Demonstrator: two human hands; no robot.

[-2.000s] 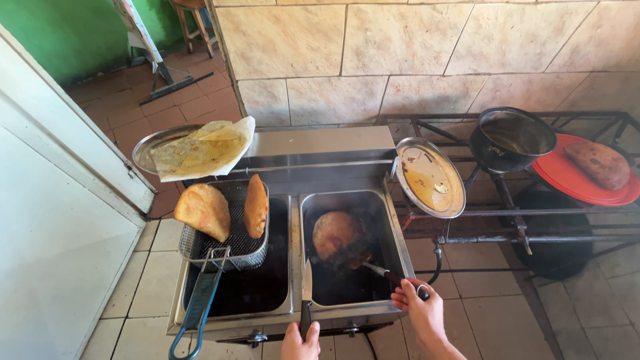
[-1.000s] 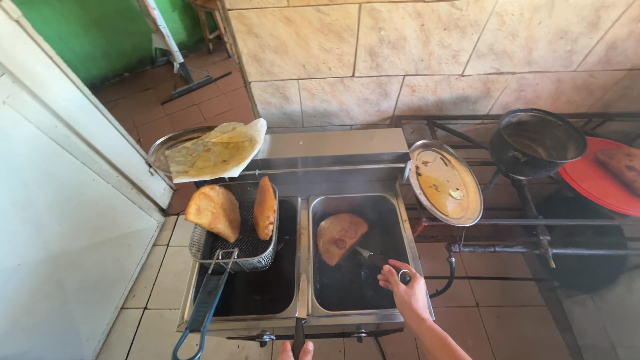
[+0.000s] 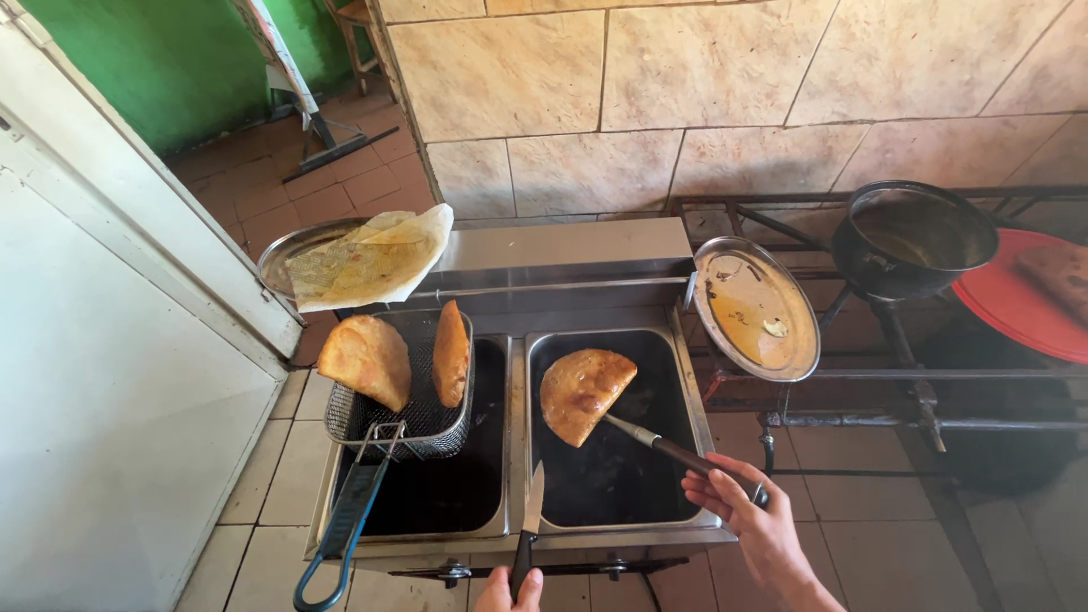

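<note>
My right hand (image 3: 744, 510) grips the dark handle of a metal utensil (image 3: 633, 431), whose far end is under a browned, half-moon fried pastry (image 3: 586, 393) over the right well of dark oil (image 3: 612, 493). My left hand (image 3: 508, 592), at the bottom edge, holds a small knife (image 3: 533, 501) by its black handle, blade pointing up beside the divider between the wells. Over the left well (image 3: 442, 497) sits a wire fryer basket (image 3: 463, 438) with a blue-ended handle; two fried pastries (image 3: 365, 359) (image 3: 450, 353) stand in it.
Oil-stained paper (image 3: 374, 259) lies on a metal plate (image 3: 280, 255) behind the basket. Right of the fryer are an oval metal tray (image 3: 799, 340) with oil, a dark pot (image 3: 875, 263) on a burner frame and a red plate (image 3: 1011, 297) bearing a pastry. A white door (image 3: 110, 382) stands left.
The pastry in the right well was lower in the oil and now shows raised on the utensil. The knife in my left hand, mostly out of view a second ago, shows more fully.
</note>
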